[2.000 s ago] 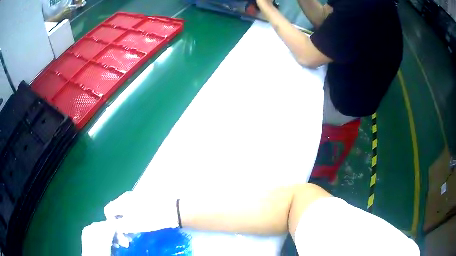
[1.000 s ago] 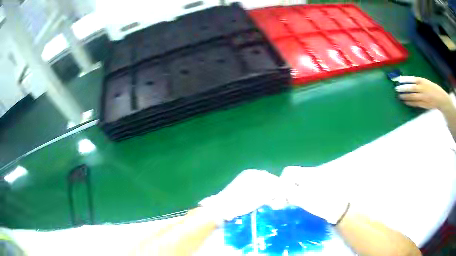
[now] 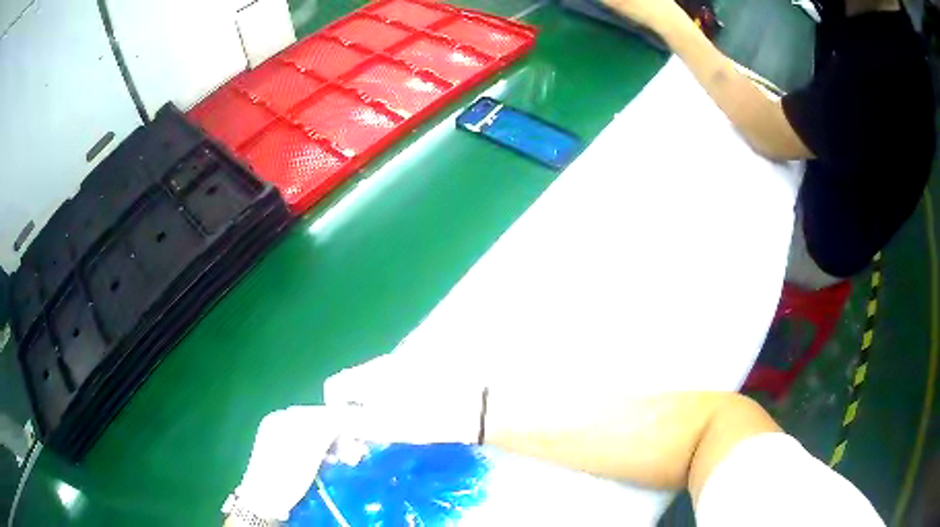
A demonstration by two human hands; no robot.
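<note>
A pile of shiny blue film (image 3: 412, 486) lies at the bottom edge of the white bench. My right hand (image 3: 407, 407), in a white glove, is over the film's back edge. My left hand (image 3: 289, 458), also gloved, is at its left side, partly cut off by the picture's edge. The hands meet at the film's back left corner. Glare washes out the fingers, so any grip is hidden. A black phone frame with a blue film centre (image 3: 531, 136) lies on the green surface, away from my hands.
Black trays (image 3: 134, 268) are stacked at the left on the green surface (image 3: 340, 299). Red trays (image 3: 361, 88) lie beyond them. The white bench top (image 3: 629, 257) runs back to a seated person (image 3: 866, 134) on a red stool (image 3: 799, 335).
The view swung left, then back right. A film-covered frame now lies on the green surface near the red trays; it was not there two seconds ago. My hands stay at the blue film.
</note>
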